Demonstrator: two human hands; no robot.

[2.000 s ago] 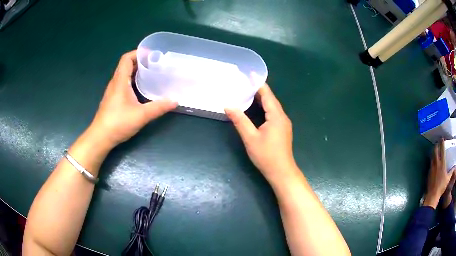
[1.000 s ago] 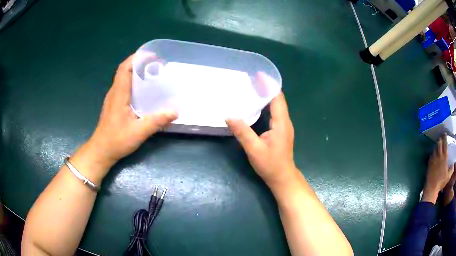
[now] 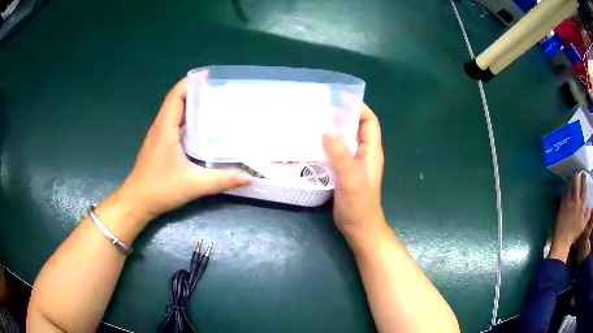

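A frosted translucent body [image 3: 266,117] stands over a shallow white housing [image 3: 279,185] with a ribbed edge and a round grille. The two are partly apart, with a gap along the near side where the inside of the housing shows. My left hand [image 3: 172,156] grips the left end, its thumb on the housing's near edge. My right hand [image 3: 357,169] grips the right end, its thumb on the body's front wall. The far side of both parts is hidden.
A bundled black cord [image 3: 185,286] with metal tips lies nearer me on the green tabletop [image 3: 429,221]. A cream post [image 3: 527,39] with a black foot is upper right. At the right edge, another person's hands [image 3: 569,214] are by a blue and white box [image 3: 566,146].
The translucent body has tilted and lifted from the housing at the near side, showing the grille. My right thumb has moved up onto the body's wall. Both parts have moved slightly nearer me.
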